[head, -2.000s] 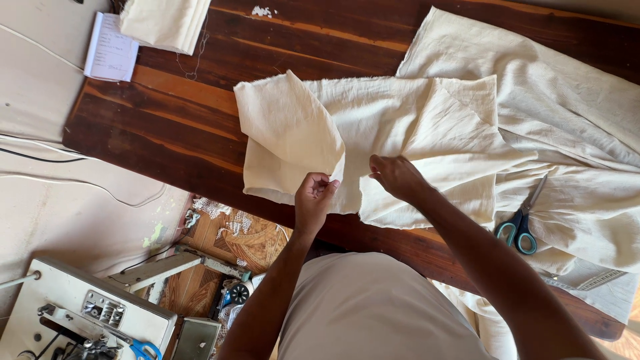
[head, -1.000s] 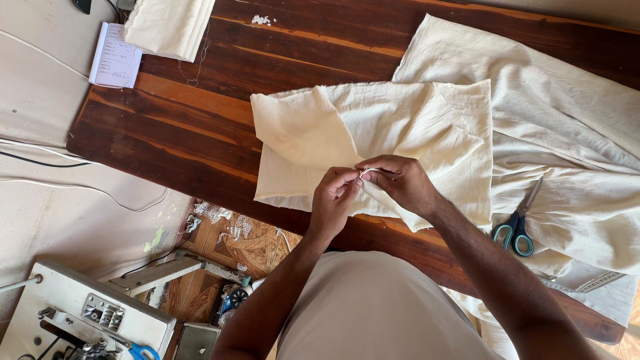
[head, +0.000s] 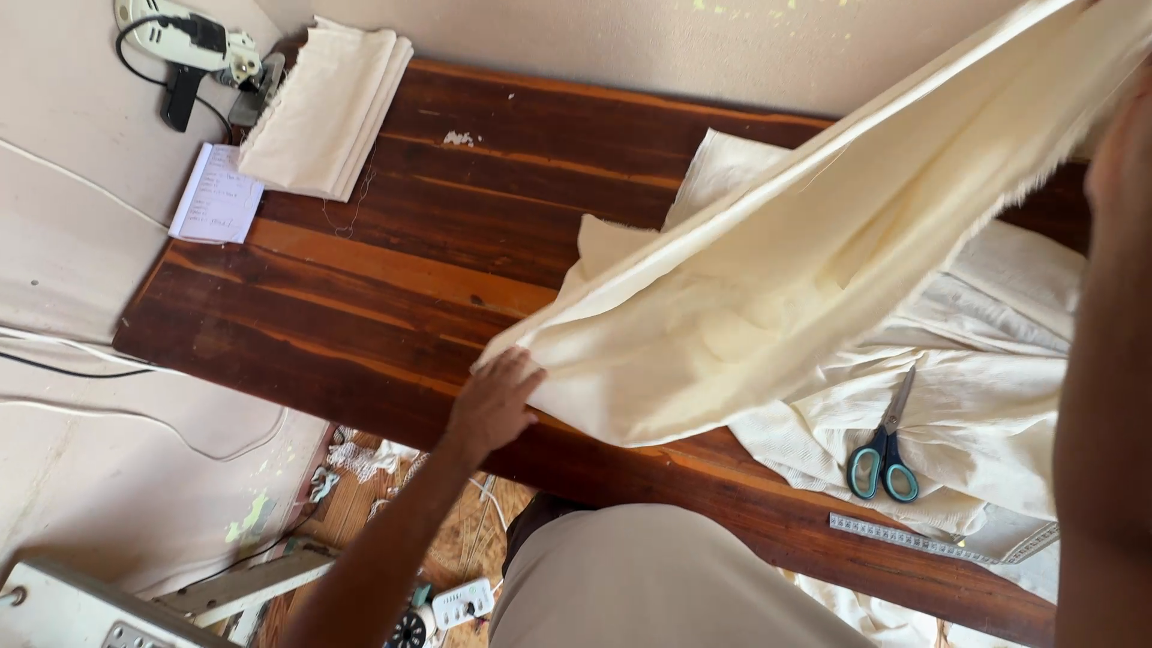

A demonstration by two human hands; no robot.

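Note:
A cream cloth piece (head: 738, 315) stretches in the air from lower left to upper right above the wooden table (head: 378, 297). Its lower left corner is pinched by my left hand (head: 495, 396), near the table's front edge. At the right edge of the view, my right hand (head: 1120, 153) is raised, blurred and partly cut off, at the cloth's upper end; its fingers are mostly hidden. Under and behind the held piece lies more cream cloth (head: 981, 378). Scissors with teal and black handles (head: 886, 450) rest on that cloth, to the right.
Folded cream cloth (head: 328, 108) lies at the table's back left, beside a notepad bearing writing (head: 216, 193) and a corded power tool (head: 184, 54). A measuring tape (head: 909, 537) is along the front right edge. Part of a sewing machine (head: 90, 612) shows at the lower left.
The cloth that lay on the table is lifted and stretched out. My hands, close together one second ago, are far apart, the right one raised toward the upper right. The view has shifted.

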